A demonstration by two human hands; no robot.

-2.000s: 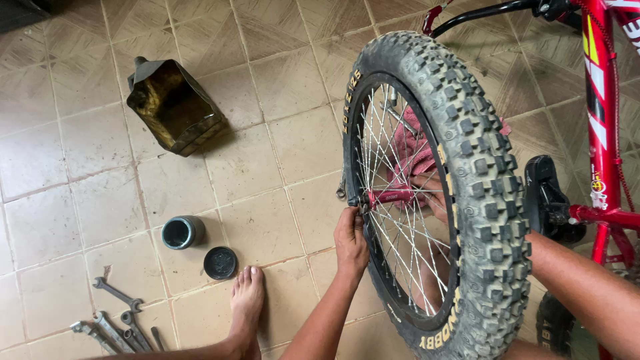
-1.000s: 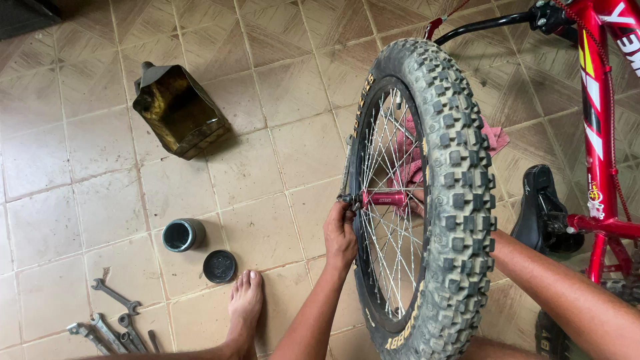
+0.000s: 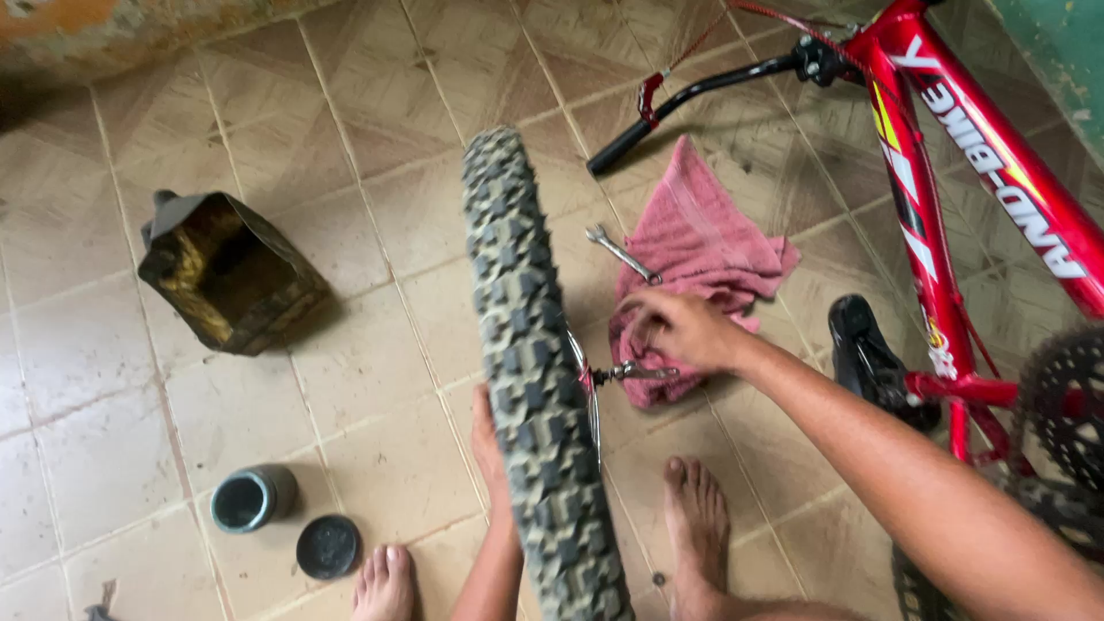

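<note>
The bicycle wheel (image 3: 539, 388) stands upright in the middle, seen nearly edge-on, its knobby tyre toward me. My left hand (image 3: 492, 440) is at the wheel's left side, mostly hidden behind the tyre, so its grip does not show. My right hand (image 3: 677, 328) is right of the wheel, over a pink cloth (image 3: 703, 224) on the floor, fingers curled near the cloth; whether it holds anything is unclear. Just below that hand, a metal wrench (image 3: 647, 371) lies in line with the wheel's axle. Another combination wrench (image 3: 623, 254) rests on the cloth's left edge.
A red bicycle frame (image 3: 936, 250) with a black handlebar (image 3: 716, 86) and a pedal (image 3: 871, 362) lies at right. At left are a cut-open dark container (image 3: 233, 272), a small open jar (image 3: 254, 498) and its black lid (image 3: 329, 547). My bare feet flank the wheel's lower part.
The wheel has turned from showing its spokes to nearly edge-on. My right hand, behind the wheel before, is now over the pink cloth. My left hand has left the visible axle end.
</note>
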